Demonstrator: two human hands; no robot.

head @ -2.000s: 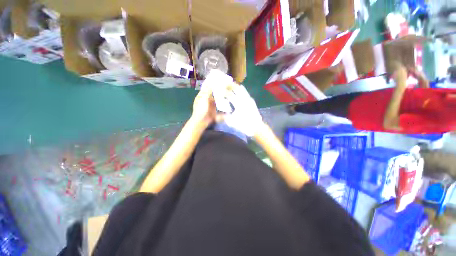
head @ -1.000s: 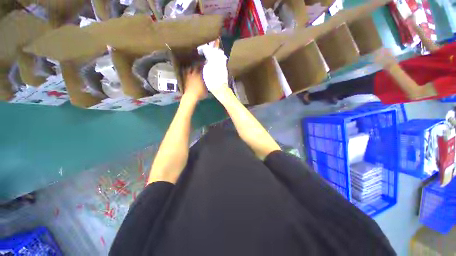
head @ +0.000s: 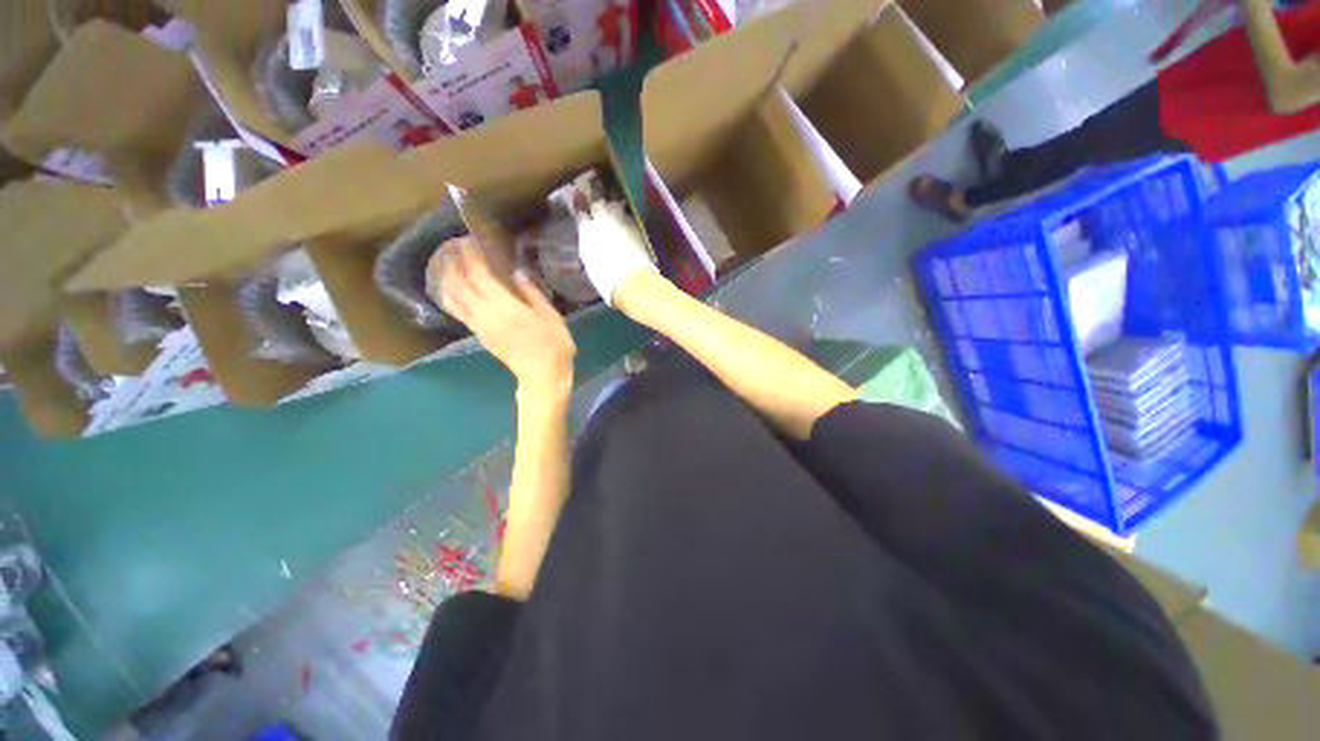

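Observation:
Open retail cartons (head: 348, 304) with brown insides stand in rows on the green bench, with bagged round units inside. My left hand (head: 500, 311), bare, lies with spread fingers over the opening of one front-row carton, by its bagged unit. My right hand (head: 611, 253), in a white glove, reaches into the carton beside it. Its fingertips are at a small white-grey piece (head: 576, 191) above a clear-wrapped unit (head: 557, 258). The glove hides part of both, so I cannot tell if it grips the piece.
A blue crate (head: 999, 348) with stacked flat grey-white pieces stands on the floor at right. A green bundle (head: 883, 377) is beside it. A person in red (head: 1230, 102) stands at upper right. Red scraps (head: 449, 565) lie on the floor. More open cartons (head: 796, 130) stand right of my hands.
My bare hand has come out of the right-hand carton and moved left over the neighbouring one. My gloved hand has lowered into the carton. The view has turned and shifted.

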